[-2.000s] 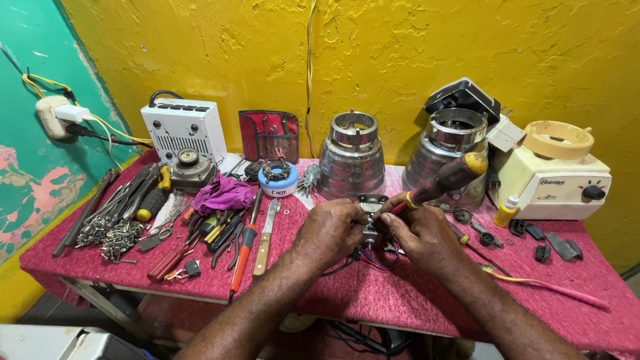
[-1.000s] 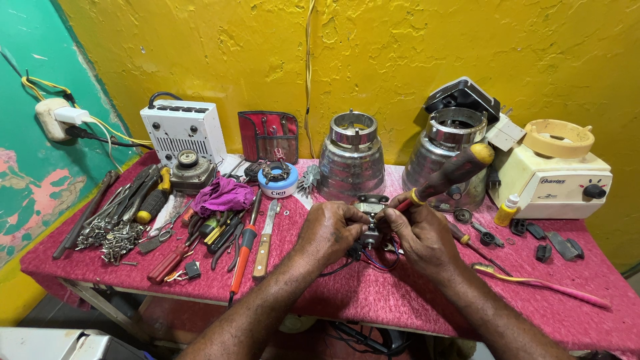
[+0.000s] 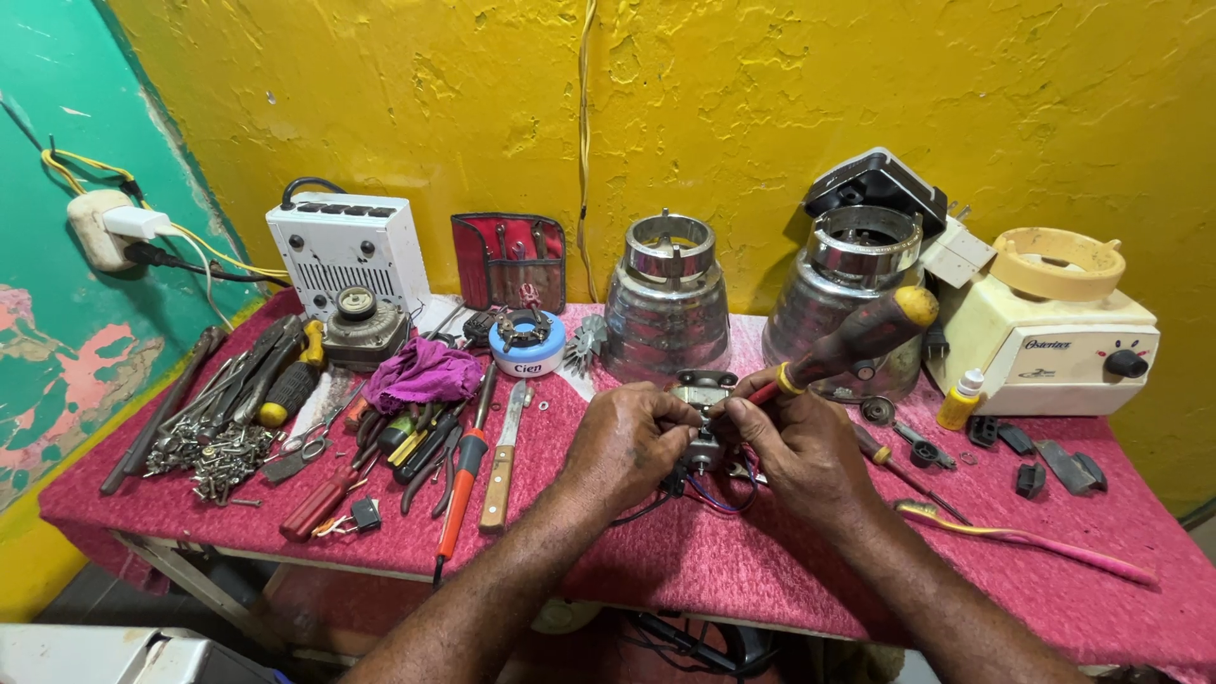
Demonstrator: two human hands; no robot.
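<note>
Between my two hands sits a small electric motor [image 3: 705, 446] with blue, red and black wires trailing below it on the pink cloth. My left hand [image 3: 632, 442] pinches at the motor's left side; whether a small part is between its fingertips is hidden. My right hand [image 3: 803, 451] holds a screwdriver [image 3: 836, 347] with a dark and red handle and a yellow end, tilted up to the right; its tip is not visible. Behind the motor stand two metal blender bases, one at the centre [image 3: 668, 318] and one to the right [image 3: 826, 332].
Pliers [image 3: 252, 366], loose screws [image 3: 226, 465], a purple rag [image 3: 423, 373], a wood-handled knife [image 3: 499, 484] and a soldering iron [image 3: 463, 484] lie left. A cream blender base [image 3: 1054, 351], small yellow bottle [image 3: 961, 399], black rubber feet [image 3: 1031, 480] and a toothbrush [image 3: 1026, 541] are right.
The screwdriver's handle has tipped further over to the right in my right hand. My left hand stays at the motor with slight finger movement.
</note>
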